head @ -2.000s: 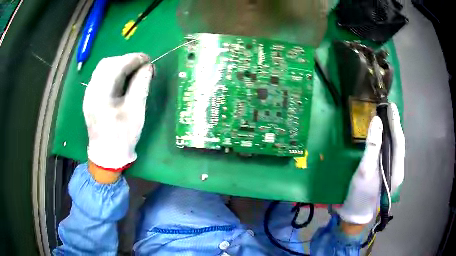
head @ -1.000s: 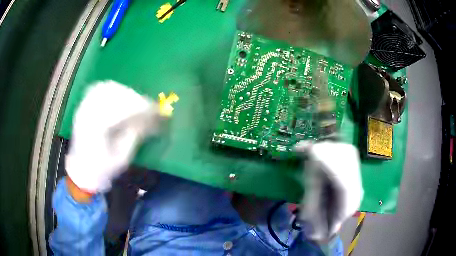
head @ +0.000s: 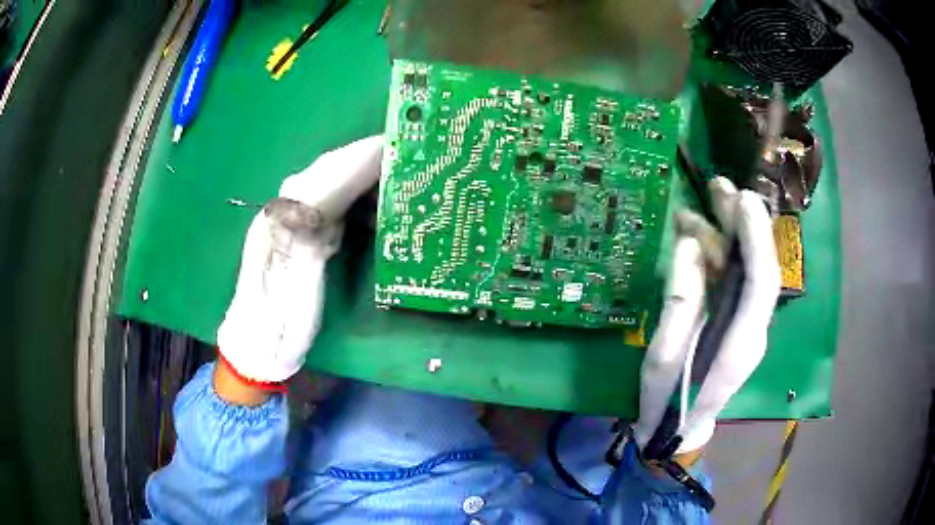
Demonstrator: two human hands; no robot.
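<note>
The green circuit board (head: 533, 210) shows its solder side, with silvery pads at left and small flat chips at right. My gloved left hand (head: 287, 256) is at its left edge, fingertips partly hidden behind the edge; a thin strand, apparently solder wire (head: 242, 203), sticks out left of this hand. My gloved right hand (head: 746, 323) is at the board's right edge, its fingers around the black handle of the soldering iron (head: 722, 297); the iron's tip is not clear.
A brownish translucent hood (head: 543, 41) hangs over the board's far edge. The black fan (head: 784, 43), iron stand (head: 795, 154) and yellow sponge (head: 788, 251) are at right. A blue stick (head: 202, 67) and a black tool (head: 313, 36) with a yellow part lie upper left.
Both hands have come to the board's side edges. The iron is in my right hand, nearer the board than two seconds ago. Yellow pieces seen left of the board one second ago no longer show there.
</note>
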